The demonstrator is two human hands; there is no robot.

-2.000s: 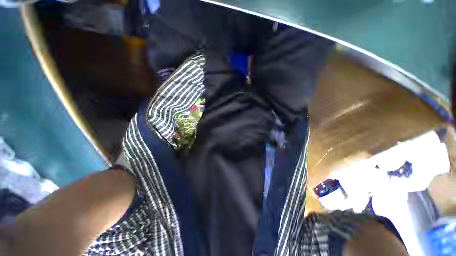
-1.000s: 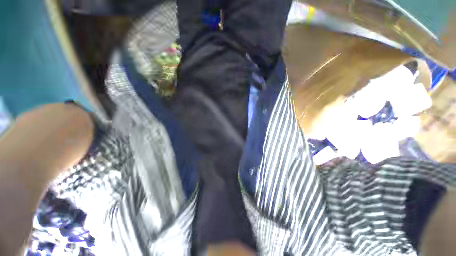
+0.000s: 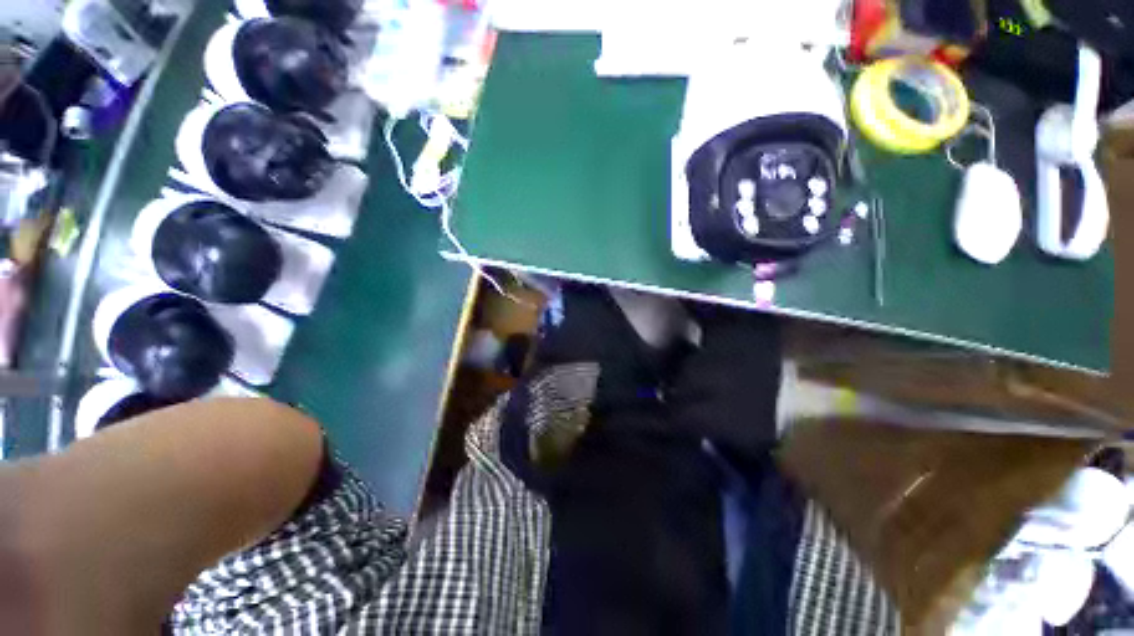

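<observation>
A white PTZ camera (image 3: 765,112) stands on the green desk (image 3: 560,162) in front of me, its glossy black ball face (image 3: 777,186) with pale LEDs around the lens. A small pink-purple piece (image 3: 764,283) shows at the desk's front edge below it. A thin slim tool (image 3: 878,249) lies right of the camera. My left hand is not in view; only my bare left arm shows at the lower left, running out of the left edge. My right hand is not in view.
White cameras with black balls (image 3: 214,251) stand in a row on the green bench at left. A white cable (image 3: 429,162), yellow tape roll (image 3: 909,104), white mouse (image 3: 989,213) and white loop-shaped stand (image 3: 1071,186) lie on the desk. White housings (image 3: 1057,559) fill a carton at lower right.
The view has swung up from my lap and the floor to the desk and the camera row. My right sleeve, seen earlier at lower right, has mostly left the picture.
</observation>
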